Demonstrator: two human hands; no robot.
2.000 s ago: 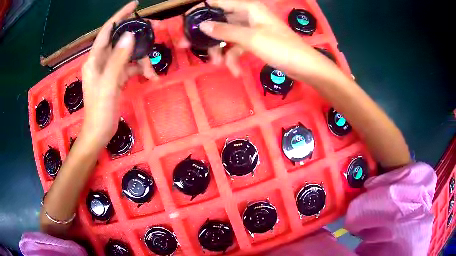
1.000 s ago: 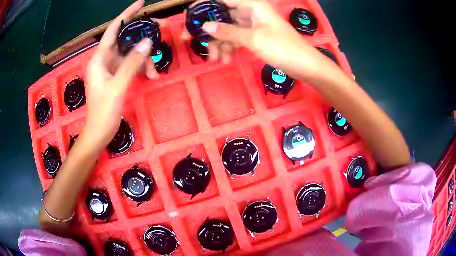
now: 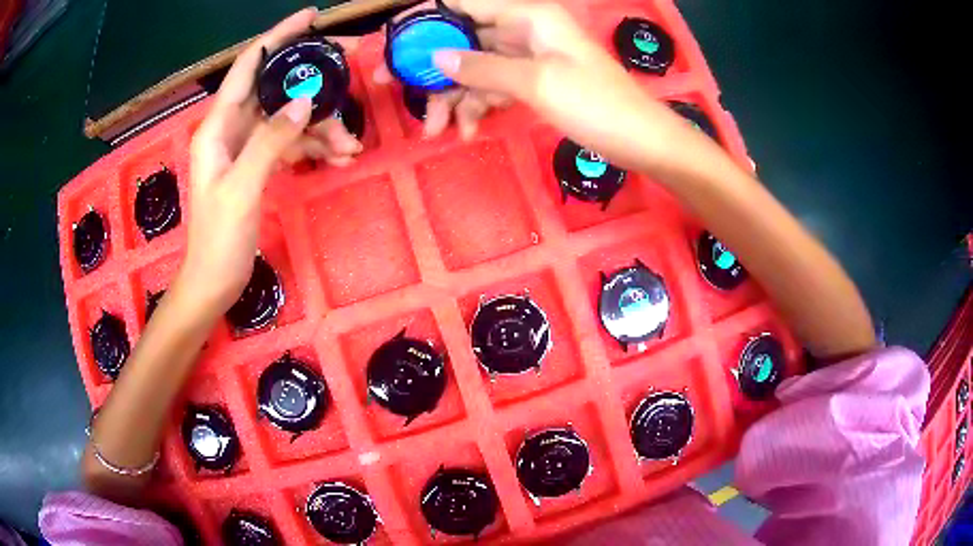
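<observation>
My left hand (image 3: 248, 149) holds a round black smartwatch unit (image 3: 304, 77) above the far side of the foam tray. Its screen shows a small half-teal circle, and my thumb rests at its lower edge. My right hand (image 3: 523, 66) holds a second smartwatch unit (image 3: 425, 49) with a bright blue screen, my thumb on the display. The red foam tray (image 3: 432, 286) lies below, with two empty pockets nearest my hands. Units at the right show teal screens; many others lie face down with ringed back covers.
A long brown edge strip (image 3: 160, 105) runs along the tray's far left edge. The dark green bench mat (image 3: 854, 128) lies around the tray. Another red tray (image 3: 953, 427) with units shows at the right edge. A pink sleeve (image 3: 843, 437) covers part of the near right.
The displays of both held units have changed from dark to lit: the left one to the teal circle, the right one to bright blue. Both hands have shifted only slightly.
</observation>
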